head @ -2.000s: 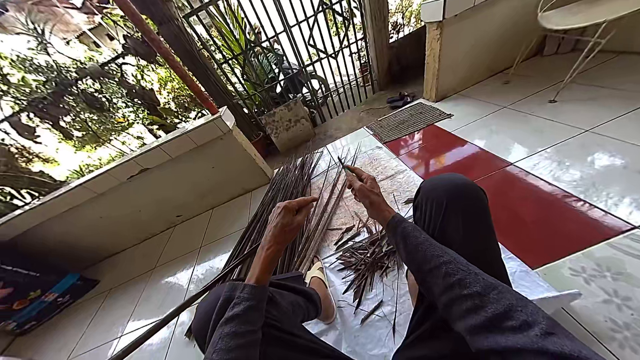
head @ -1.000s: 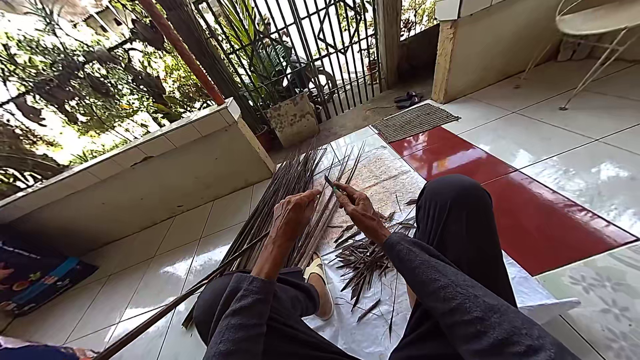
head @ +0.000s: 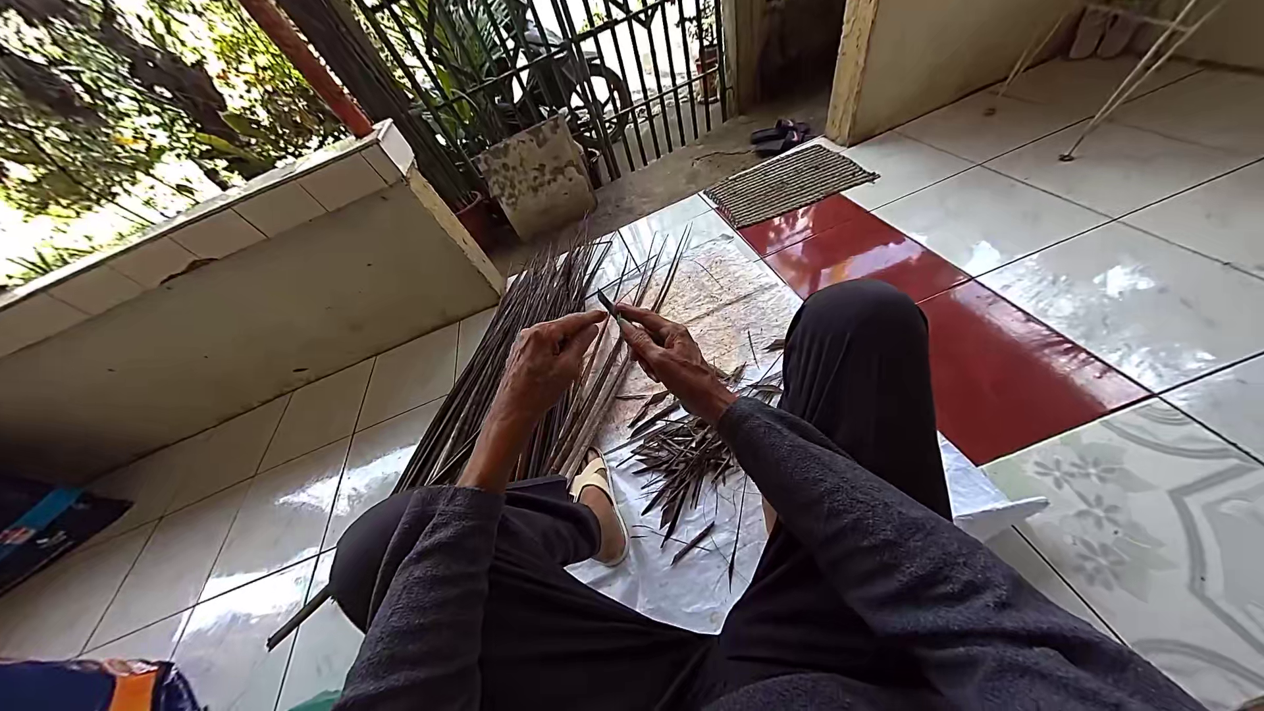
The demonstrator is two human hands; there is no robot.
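My right hand (head: 671, 354) is closed on a small knife (head: 610, 304), its dark blade pointing up and to the left. Fingertips of my left hand (head: 545, 357) pinch a thin dark strip close to the blade; most of that strip is hidden. Below and behind my left hand lies a bundle of long dark palm-like strips (head: 484, 380), spread toward the gate. Short dark scraps (head: 681, 459) form a loose pile under my right forearm, on a white plastic sheet (head: 632, 592). The end of a dark stick (head: 298, 619) shows beside my left knee.
My sandalled foot (head: 600, 499) stands between the bundle and the scraps. A low wall (head: 247, 336) runs along the left. Ahead are a metal gate (head: 642, 89), a concrete planter (head: 538, 178) and a woven doormat (head: 790, 185). Bags (head: 49, 523) lie at the left edge.
The long stick that stretched from my left hand to the lower left no longer shows there; only a short end shows by my left knee. My hands remain close together.
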